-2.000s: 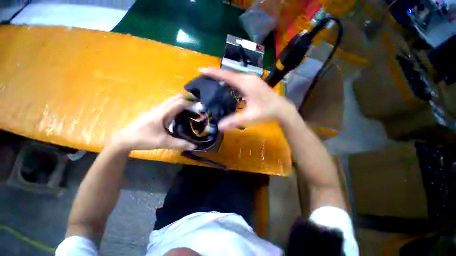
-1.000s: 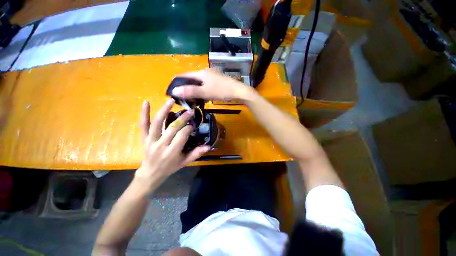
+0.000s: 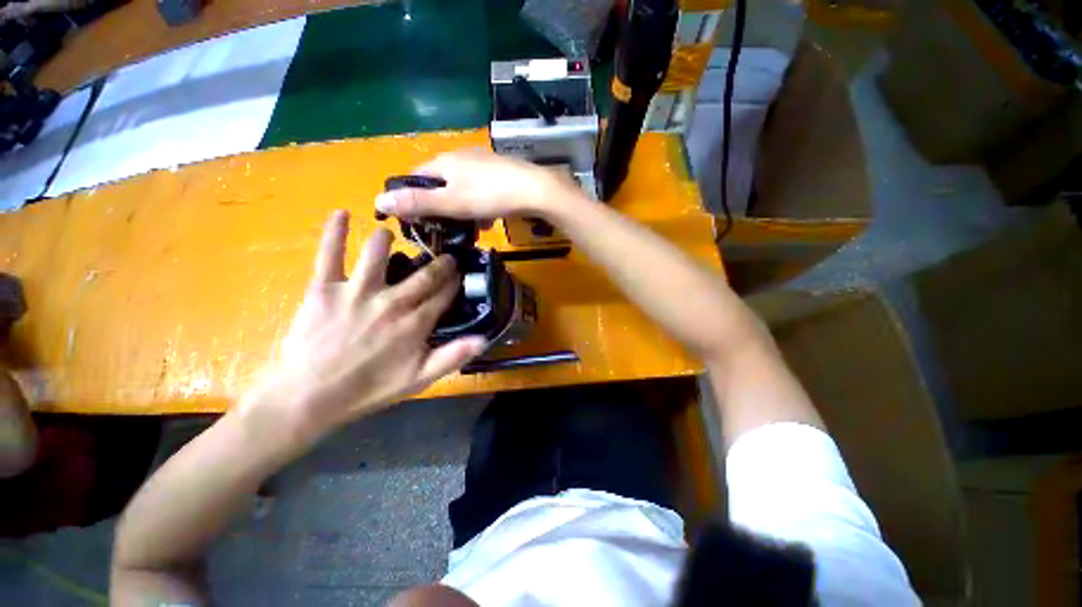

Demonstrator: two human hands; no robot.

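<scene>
An open camera unit (image 3: 508, 311) lies on the orange bench near its front edge, its two black antennas pointing right. Thin wires run from its open side to a dark cover part (image 3: 415, 184). My right hand (image 3: 481, 196) holds this cover part just beyond the unit, fingers curled over it. My left hand (image 3: 356, 326) lies against the unit's left side, fingertips on or inside the opening and thumb at its near side. My fingers hide part of the interior.
A silver screw feeder (image 3: 546, 125) stands behind my right forearm, with a black electric screwdriver (image 3: 635, 89) upright beside it. Green and white mats lie beyond the orange surface (image 3: 154, 308). Open cartons (image 3: 872, 391) stand at right. Part of another person's arm shows at the left edge.
The unit was lifted between both hands and now rests on the bench with antennas pointing right. My right hand has moved away from it with the cover part. My left fingers have spread over the opening.
</scene>
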